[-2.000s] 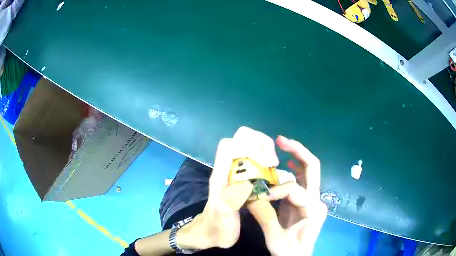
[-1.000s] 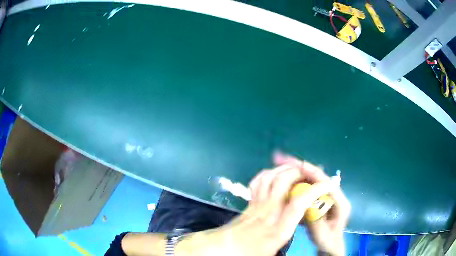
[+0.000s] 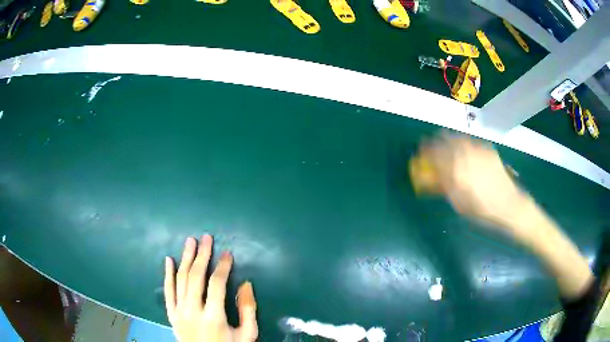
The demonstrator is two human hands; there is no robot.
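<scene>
My right hand (image 3: 461, 170) is over the right part of the green worktop (image 3: 287, 180), near the pale rail. It is blurred by motion and closed on a yellow housing shell (image 3: 423, 175), which shows at the left side of the fingers. The rest of the shell is hidden by the hand. My left hand (image 3: 207, 294) lies palm down at the lower left of the worktop, fingers spread, holding nothing. Its wrist is cut off by the bottom edge.
Behind the pale rail (image 3: 267, 67) and its upright (image 3: 535, 87), the dark green belt bears several yellow pieces. One yellow shell (image 3: 466, 80) has red wires and a small board. A cardboard box (image 3: 100, 325) is below the worktop at lower left.
My hands have parted. The right has carried the yellow shell up and away towards the rail; the left has moved left and rests open on the worktop. More of the belt is in view.
</scene>
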